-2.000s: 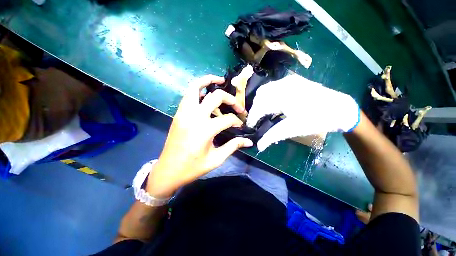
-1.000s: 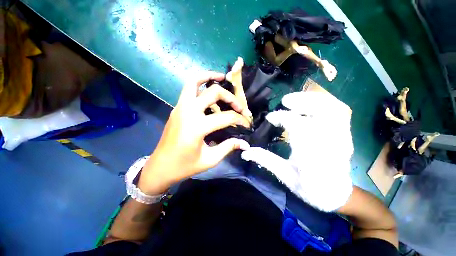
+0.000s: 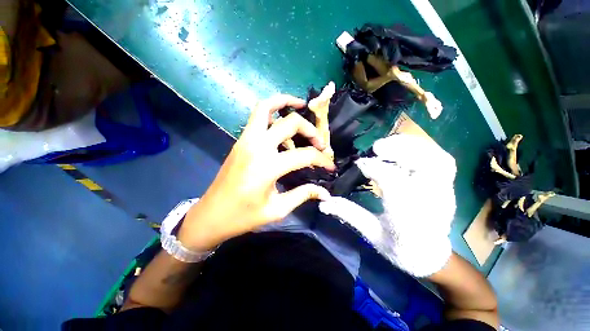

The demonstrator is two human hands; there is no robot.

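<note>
A black ruffled figure subassembly [image 3: 352, 116] with a beige limb part [image 3: 323, 119] is held above the bench's front edge. My left hand [image 3: 275, 165], bare, grips it around its left side, with the limb standing up past the fingers. My right hand [image 3: 417, 200], in a white cotton glove, is at its right side, with thumb and fingers around black strips of it. The exact contact at the glove's fingertips is hard to see. A second black clump [image 3: 407, 52] with beige limbs lies on the bench just beyond.
The green bench [image 3: 278, 39] has a white lengthwise strip [image 3: 475, 90]. A cardboard sheet [image 3: 477, 236] at the right has black clumps [image 3: 514, 194] by it. Another cardboard piece [image 3: 407, 126] shows behind the glove. A person's yellow-clad part [image 3: 22, 71] is at left; a green crate [image 3: 123, 281] is below.
The glove has moved back from close against the held part to its right side, and its fingers are more spread. The left hand keeps its hold. The camera view has shifted.
</note>
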